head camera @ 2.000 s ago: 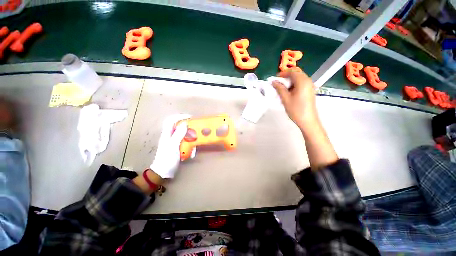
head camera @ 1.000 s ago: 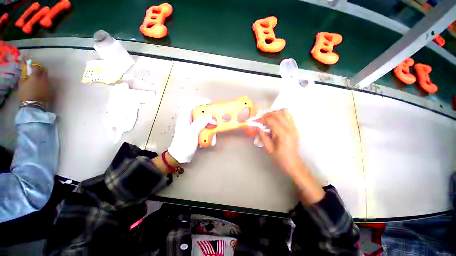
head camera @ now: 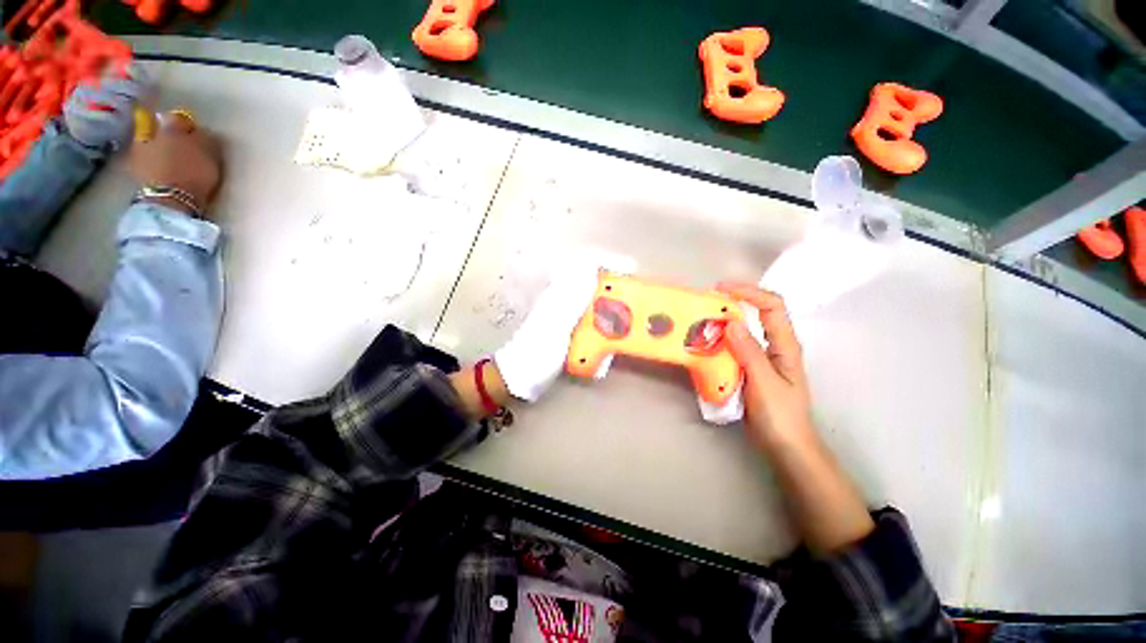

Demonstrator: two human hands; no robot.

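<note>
An orange controller grip shell (head camera: 656, 324) is held above the bench, its round openings facing me and its two handles pointing down. My left hand (head camera: 553, 329), in a white knit glove, grips its left end. My bare right hand (head camera: 769, 364) is at its right end, with the fingers at the upper right edge and the right opening. A bit of white wiping cloth (head camera: 723, 408) shows below the right handle, partly hidden by the shell. A translucent solvent bottle (head camera: 817, 261) with a round open top stands beyond my right hand, near the belt.
A green conveyor belt (head camera: 603, 75) carries spaced orange shells. A second bottle (head camera: 380, 101) stands by a pale yellow pad (head camera: 329, 138); a washed-out white cloth (head camera: 358, 251) lies nearer. A neighbour's arm (head camera: 163, 327) and piled shells (head camera: 50, 78) are at left. A metal frame (head camera: 1068, 207) is at right.
The view has shifted, so the bench things appear further right and the neighbour's pile has come into view. My right hand has moved from near the bottle to the shell's right end.
</note>
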